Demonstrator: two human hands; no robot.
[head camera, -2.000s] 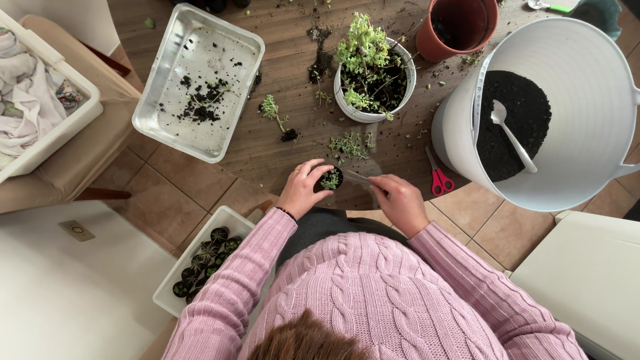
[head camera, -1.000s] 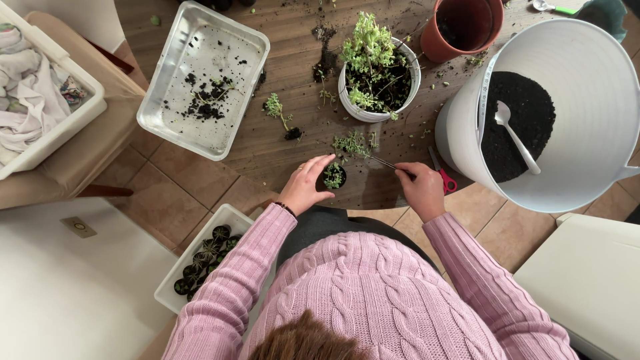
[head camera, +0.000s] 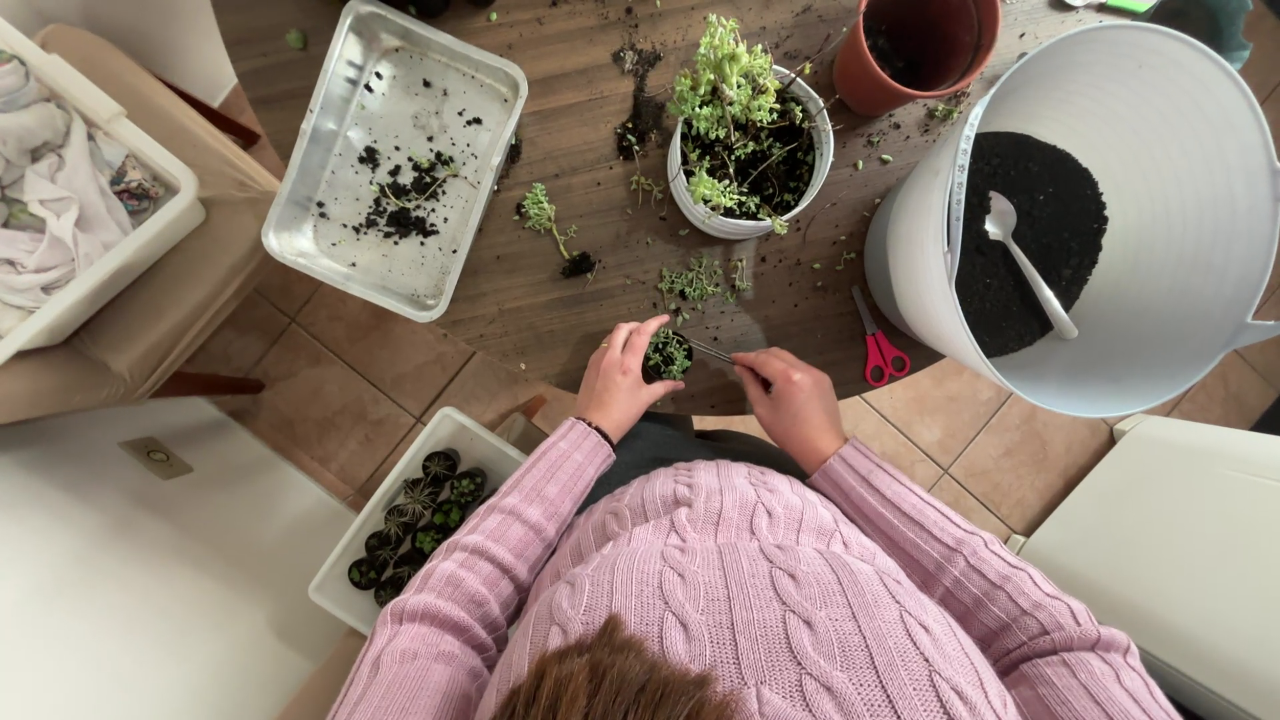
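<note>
My left hand (head camera: 622, 378) curls round a small black pot (head camera: 667, 355) of tiny succulent cuttings at the table's near edge. Thin metal tweezers (head camera: 712, 350) are held in my right hand (head camera: 792, 400), their tip at the pot's right rim. Just above the pot lies a loose pile of small green cuttings (head camera: 692, 282). A rooted succulent sprig (head camera: 545, 220) rests further left. Behind the pile stands a white pot (head camera: 825, 160) with a bushy succulent. Red-handled scissors (head camera: 884, 358) lie right of my right hand.
A metal tray (head camera: 335, 200) with scattered soil is at the left. A large white tub (head camera: 1190, 180) at the right holds dark soil (head camera: 1070, 200) and a white spoon (head camera: 1030, 265). Behind stands a terracotta-coloured pot (head camera: 865, 70). Below the table, a white bin (head camera: 335, 560) holds several small potted plants.
The tweezers in my right hand have moved left, from the pile of cuttings to the small pot. My left hand stays around the pot.
</note>
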